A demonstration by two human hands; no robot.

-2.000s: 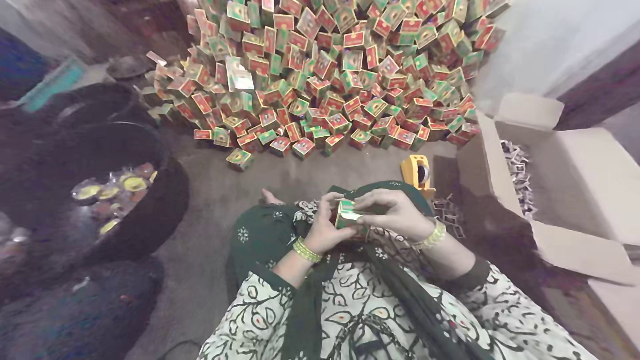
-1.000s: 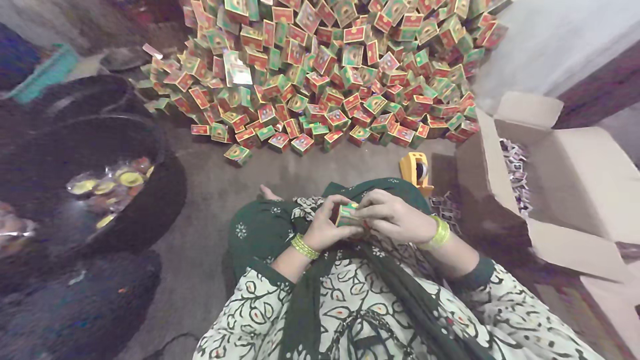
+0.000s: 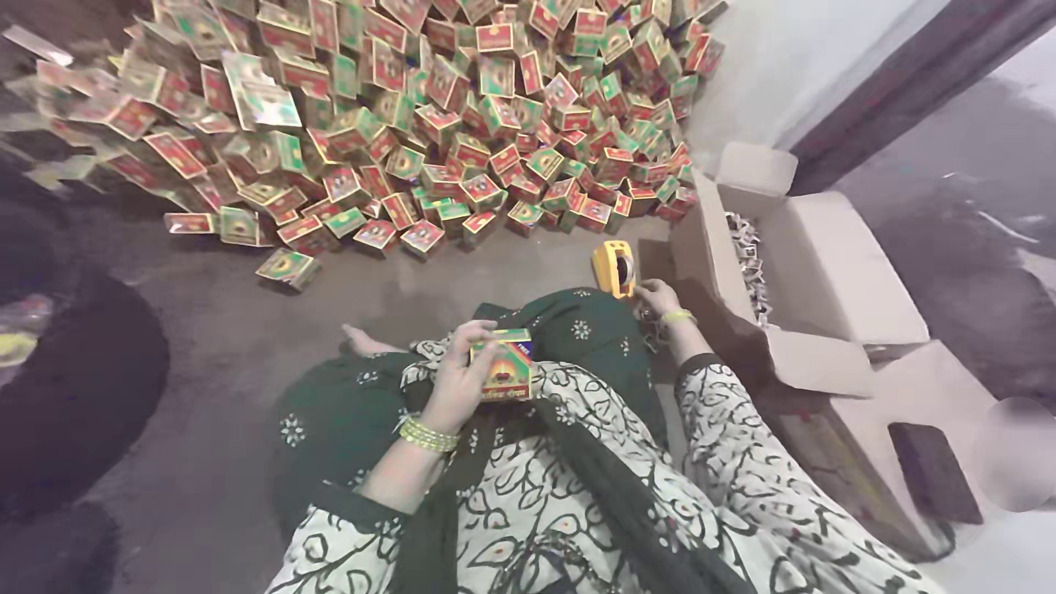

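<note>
My left hand (image 3: 464, 375) holds a small printed cardboard box (image 3: 507, 367), red, green and yellow, above my lap. The box's front faces up toward me and bears writing. Out to the right, my right hand (image 3: 657, 297) is at the near edge of a yellow tape dispenser (image 3: 611, 268) on the floor. Its fingertips are beside the dispenser, and whether they touch or pinch anything is too small to tell. Some small pieces (image 3: 654, 332) lie on the floor just below that hand.
A large heap of similar small boxes (image 3: 495, 124) spreads across the floor in front. One box (image 3: 288, 271) lies apart at its near edge. At right stands an open carton (image 3: 726, 272) with small packets inside, and a dark flat object (image 3: 935, 473) near it. Dark tubs (image 3: 82, 371) stand at left.
My right hand has left the box at my lap and moved right, to the tape dispenser. The small box, earlier mostly covered by both hands, now shows its printed front. The view has shifted.
</note>
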